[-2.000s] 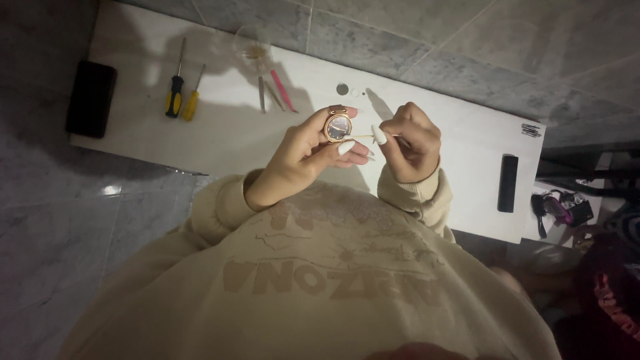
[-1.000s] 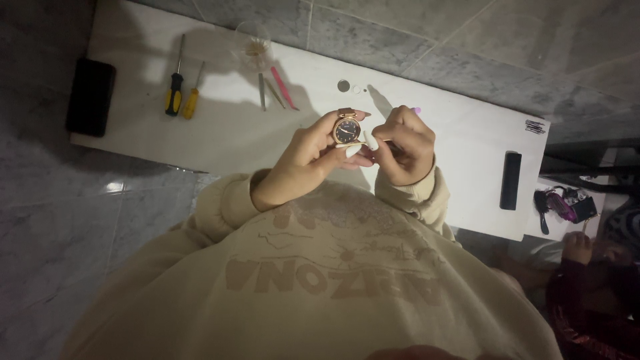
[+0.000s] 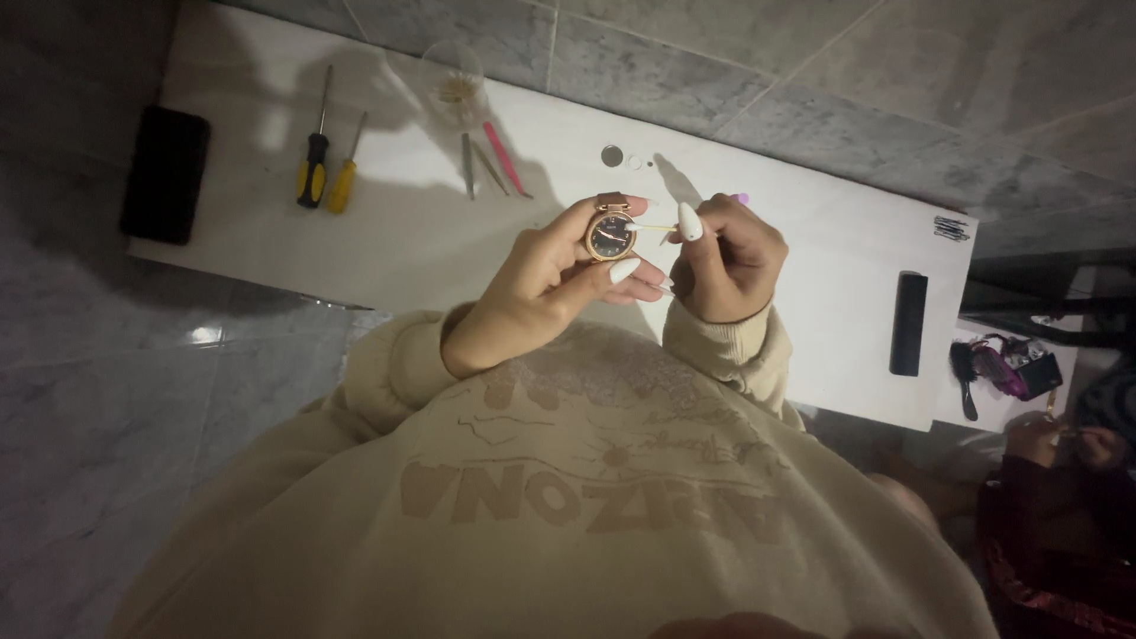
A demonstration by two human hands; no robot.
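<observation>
My left hand (image 3: pixel 550 271) holds a wristwatch (image 3: pixel 611 236) with a gold-coloured case and a dark dial turned up toward me. A piece of brown strap shows at the case's upper end. Between thumb and finger, my right hand (image 3: pixel 732 257) pinches a cotton swab (image 3: pixel 652 228) with a yellowish stem. Its white tip is at the right part of the dial; whether it presses on it I cannot tell. Beyond the watch, a dark round disc (image 3: pixel 611 156), a pale ring (image 3: pixel 635 162) and a tiny dark piece (image 3: pixel 650 164) lie on the white table (image 3: pixel 426 240).
On the left lie a black phone (image 3: pixel 165 175) and two screwdrivers (image 3: pixel 312 169) (image 3: pixel 343 182). A clear container (image 3: pixel 453 86) and several tweezers-like tools (image 3: pixel 501 160) are further back. A black case (image 3: pixel 908 324) lies right. Another person's hands (image 3: pixel 1034 439) are beyond a hairbrush (image 3: pixel 964 377).
Since two seconds ago, the watch has turned in my left hand, so its dial now shows more plainly. The swab's tip has come over the dial's right side.
</observation>
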